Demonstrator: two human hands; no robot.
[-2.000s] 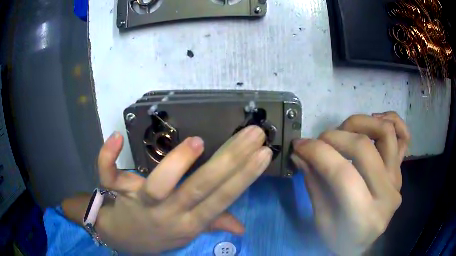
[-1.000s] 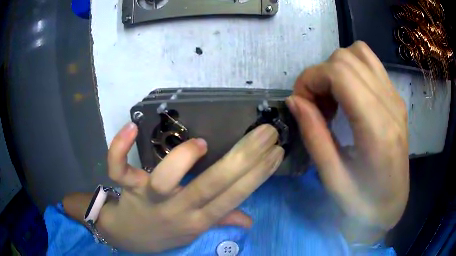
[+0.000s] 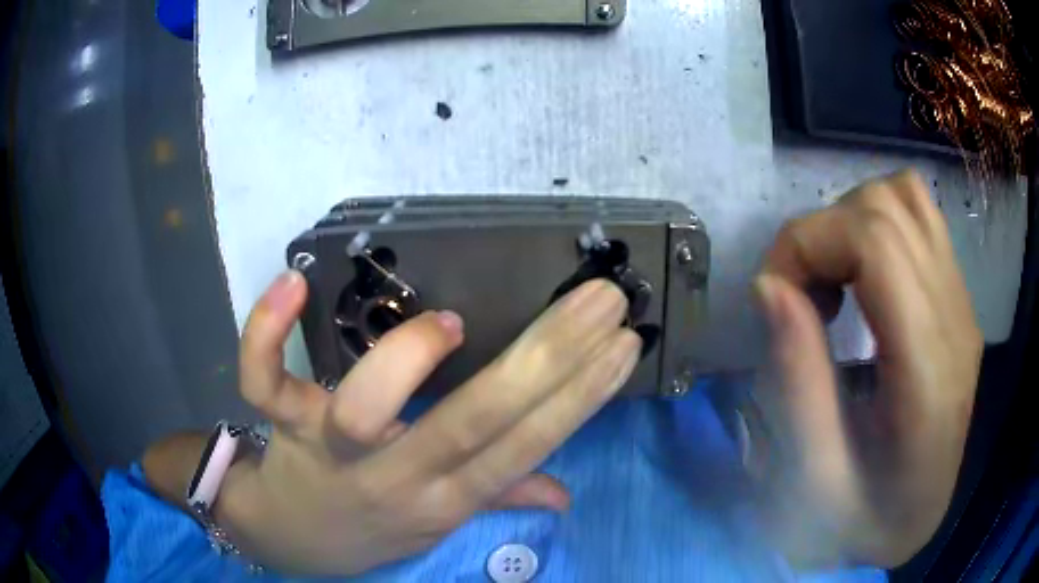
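A stack of grey-brown fixture plates [image 3: 501, 268] lies in front of me. A copper coil [image 3: 385, 317] sits in the left nest, with a thin wire running up to a silvery knob. My left hand [image 3: 399, 467] lies over the front of the stack. Two fingertips press on the right nest and hide part of it, and the little finger touches the upper left corner. My right hand [image 3: 900, 376] is off the right end of the plates, blurred, with thumb and forefinger curled close together. Whether a thin wire is between them cannot be told.
A second fixture plate [image 3: 456, 14] lies farther up the white bench top [image 3: 513, 125], cut off by the frame's top. A black tray [image 3: 855, 103] at upper right holds a bundle of copper coils [image 3: 963, 80] with loose wire tails. Grey floor shows at left.
My right hand went from the plates' right end up over the upper right corner, then away to the right. My left hand stayed with its fingertips on the right nest.
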